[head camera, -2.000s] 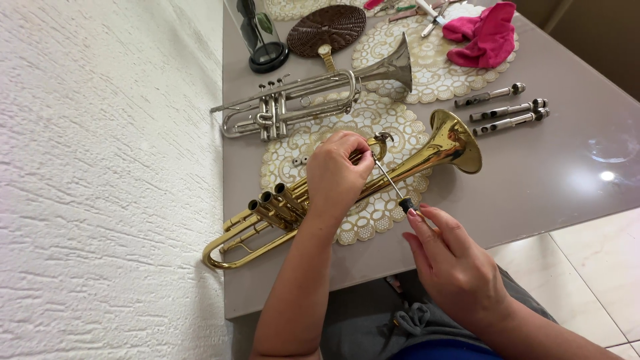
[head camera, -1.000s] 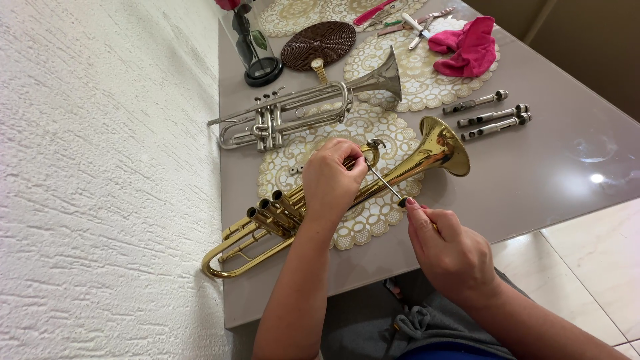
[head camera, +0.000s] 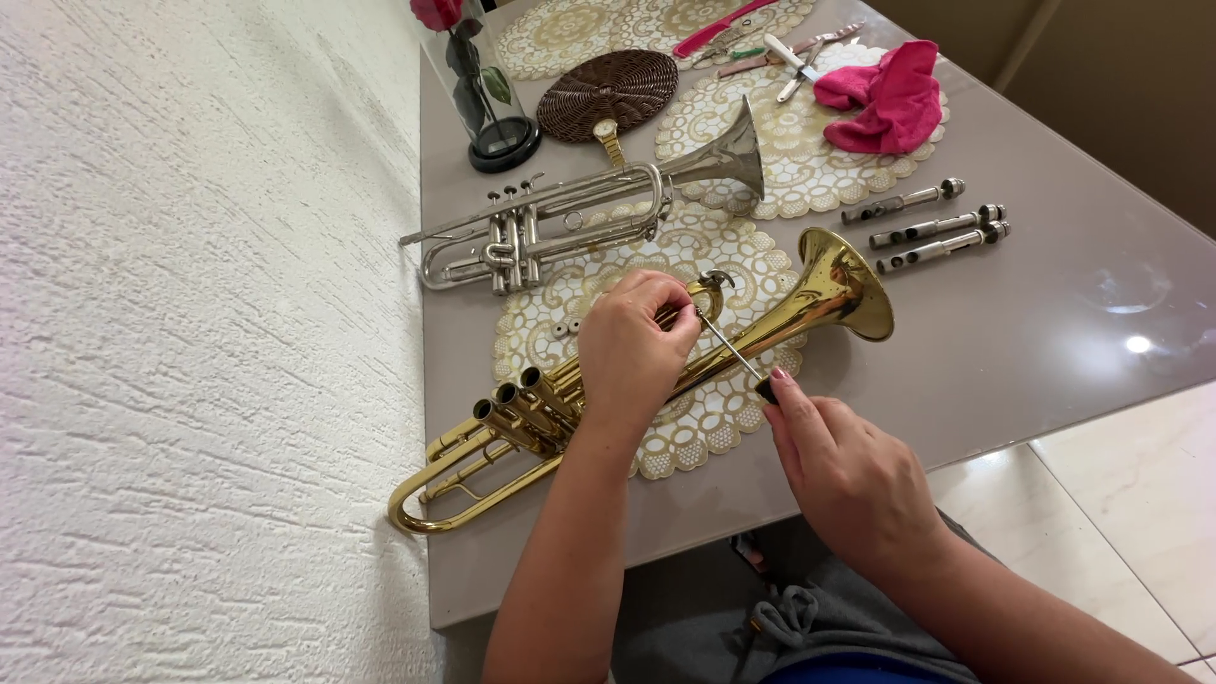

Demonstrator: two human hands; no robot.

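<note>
A brass trumpet (head camera: 760, 334) lies across a lace-patterned placemat (head camera: 689, 437), its three valve casings (head camera: 508, 395) uncapped at the top. My left hand (head camera: 635, 347) rests over its tubing near the bell, thumb and forefinger pinched by the tip of a screwdriver (head camera: 730, 346); what the fingertips pinch is hidden. In my right hand (head camera: 845, 461) is the screwdriver's dark handle, and its shaft slants up to the left hand's fingertips. Small round metal parts (head camera: 567, 327) lie on the placemat just left of my left hand.
Behind lies a silver trumpet (head camera: 541, 233). Several trumpet valves (head camera: 936, 226) lie at the right. Farther back are a pink cloth (head camera: 883, 100), a white-handled knife (head camera: 788, 55), a round woven mat (head camera: 608, 93), a wristwatch (head camera: 608, 141) and a rose display (head camera: 503, 142). A textured wall (head camera: 209, 332) borders the table's left.
</note>
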